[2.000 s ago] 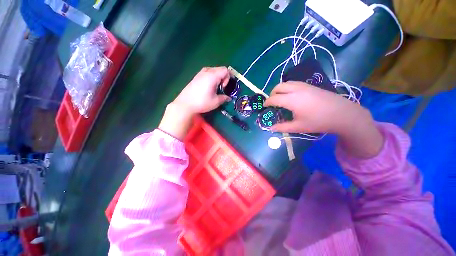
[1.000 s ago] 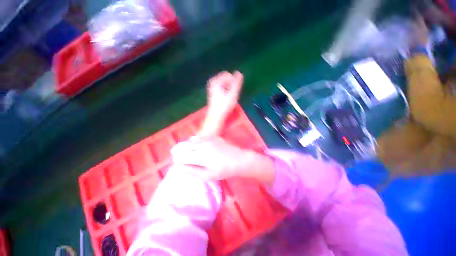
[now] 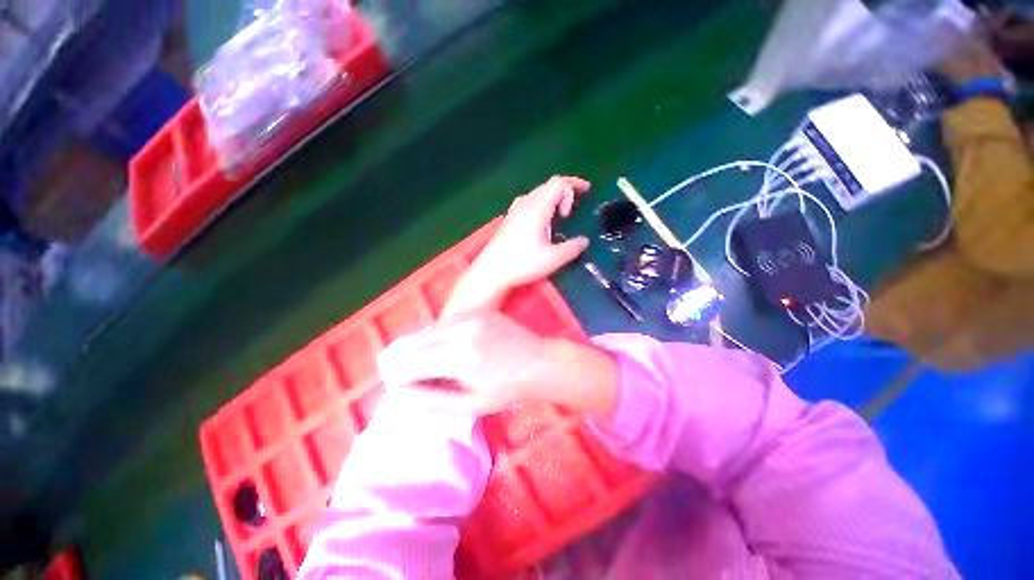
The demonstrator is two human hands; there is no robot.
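Note:
My left hand reaches over the far right part of the red-orange pocket tray, empty, fingers apart. My right hand lies across my left wrist, closed around the pink sleeve cuff; its fingertips are partly hidden. Right of the tray, a dark round watch head, another with a lit face and a bright, glaring one lie in a row on the green bench. One dark watch head sits in a left tray pocket, with another below it.
A slim dark pen and a pale strip flank the watch row. Farther right are a dark charging pad, white cables and a white USB hub. A red tray with clear bags stands upper left. A neighbour's mustard sleeve is at right.
Both hands have left the watch heads and moved left over the tray; my right hand has closed on my left cuff. Since one second ago, my left fingers have spread. The camera view has shifted.

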